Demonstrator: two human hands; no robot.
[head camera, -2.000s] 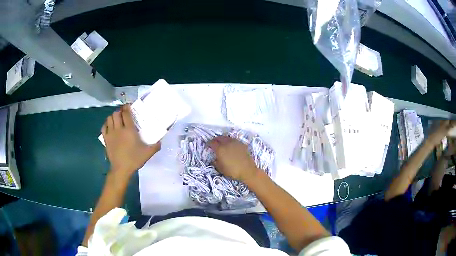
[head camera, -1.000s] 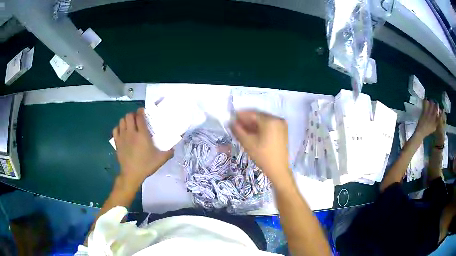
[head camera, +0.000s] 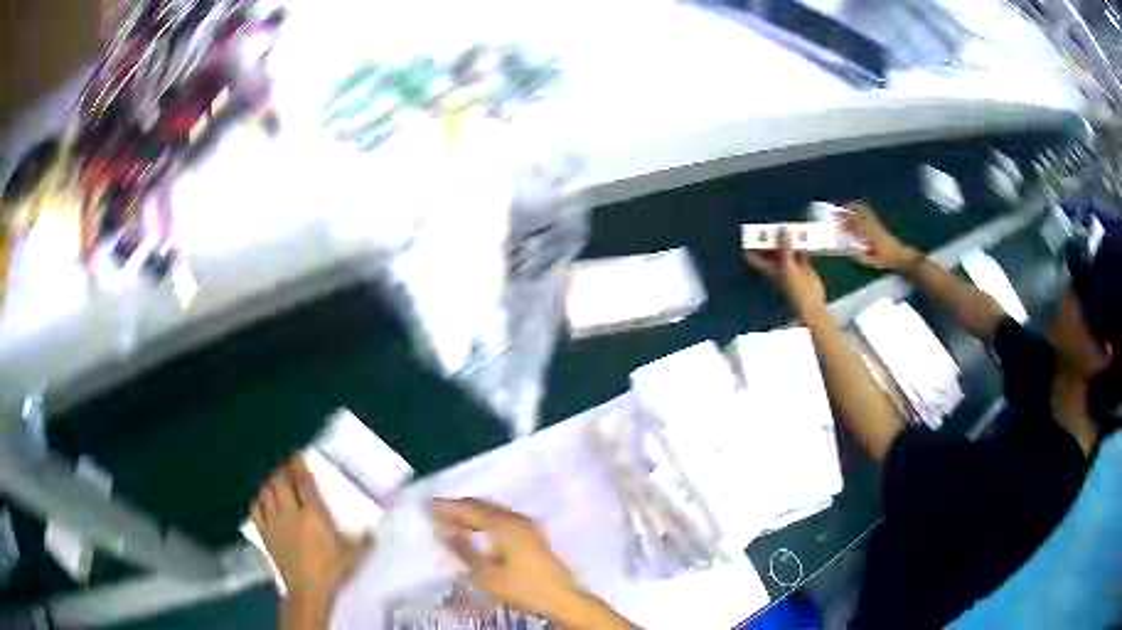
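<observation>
My left hand (head camera: 298, 529) is at the lower left, holding an open white retail box (head camera: 357, 458) by its near side. My right hand (head camera: 507, 556) is right of the box, over the white work sheet (head camera: 541, 490), with its fingers apart. No item shows in it, though it is blurred. The grey-white cable heap (head camera: 461, 610) is below my right hand, mostly cut off by the bottom edge.
Stacked white boxes (head camera: 769, 431) stand right of the sheet. A clear plastic bag (head camera: 486, 308) hangs over the green belt, near another white box (head camera: 634, 293). At right, a person in dark clothing (head camera: 947, 517) holds a white box (head camera: 794, 236) over the belt.
The view has swung up and to the right, showing the upper shelf and more of the neighbour. My right hand has moved from the cable heap towards the box in my left hand.
</observation>
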